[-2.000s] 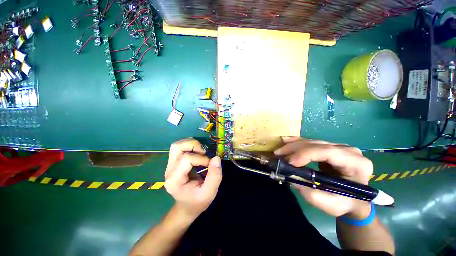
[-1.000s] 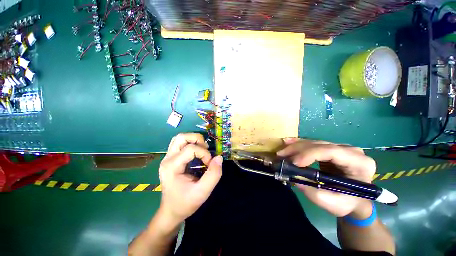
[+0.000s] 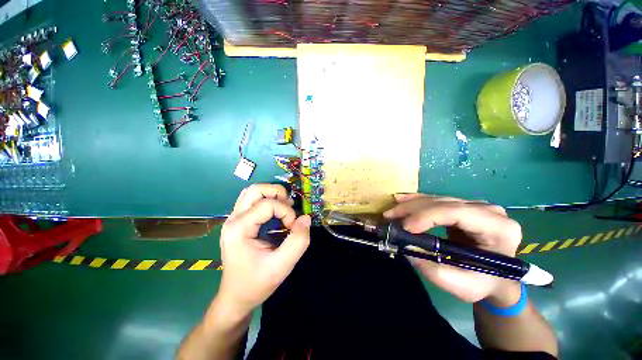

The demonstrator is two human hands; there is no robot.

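The narrow PCB panel strip [image 3: 316,179] lies along the left edge of the tan work board [image 3: 373,119], beside a yellow-green strip [image 3: 306,184]. Several pouch cells [image 3: 284,136] with fine wires hang off its left side. My right hand [image 3: 457,242] holds the black soldering iron [image 3: 450,251]; its tip and feed tube are at the strip's near end. My left hand [image 3: 264,242] is pinched at that end, on the left. A thin piece shows between its fingers, but what it is cannot be told. One loose cell [image 3: 244,168] lies on the green mat.
Wired PCB strips [image 3: 159,105] lie at the back left, a pile of cells [image 3: 35,91] on a clear blister tray [image 3: 28,176] at far left. Stacked assemblies [image 3: 380,21] stand behind the board. A yellow-green tin [image 3: 501,105] and black iron station [image 3: 590,105] stand right.
The whole bench view has shifted slightly. My left hand stays pinched near the strip's end and has turned a little; the iron stays at about the same spot.
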